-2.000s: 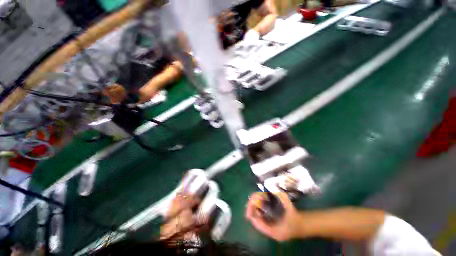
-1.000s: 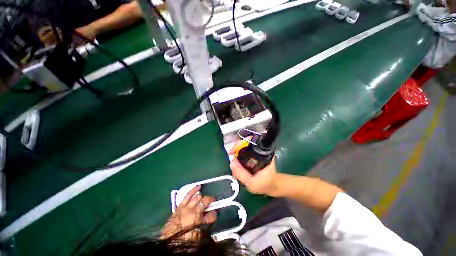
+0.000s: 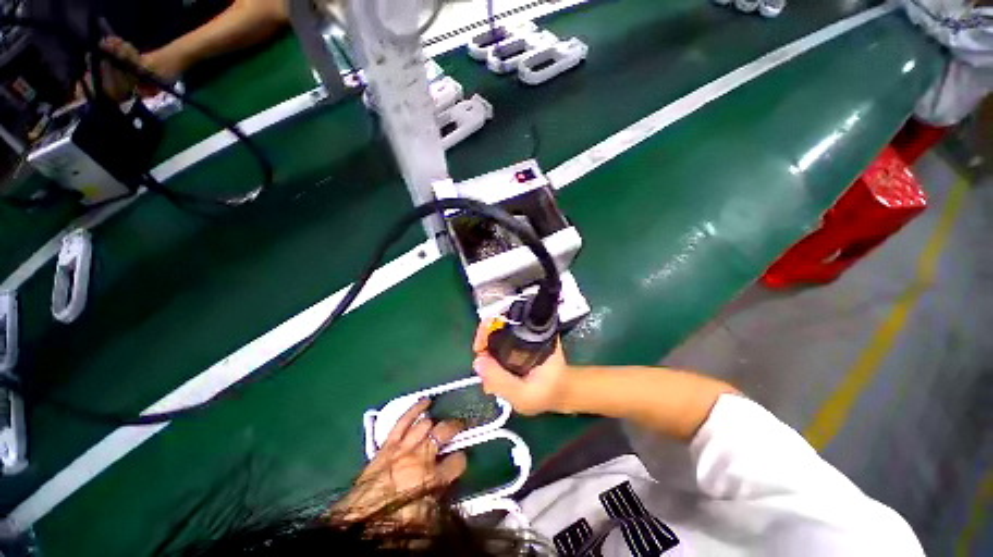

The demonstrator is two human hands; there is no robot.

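My right hand (image 3: 530,383) is closed around the black electric screwdriver (image 3: 520,346), which has a yellow-orange patch. It is held between the screw feeder (image 3: 512,262) and the housings; its tip is hidden. The feeder is a white open-topped box with a small red switch. My left hand (image 3: 412,466) lies on white plastic housings side by side on the green surface, its fingers on the rounded end of the upper housing (image 3: 383,417). Another housing (image 3: 525,461) lies just below it. Hair covers part of my left wrist.
The power cord (image 3: 359,285) curves across the view. A grey-white upright (image 3: 409,141) stands behind the feeder. White housings (image 3: 552,62) lie at the back and left (image 3: 72,276). Another person's arm (image 3: 223,38) is at the upper left. A red stool (image 3: 855,218) stands right.
Over the last second my right hand and the screwdriver have moved slightly left and down in view. The cord has shifted left. My left hand stays on the housings.
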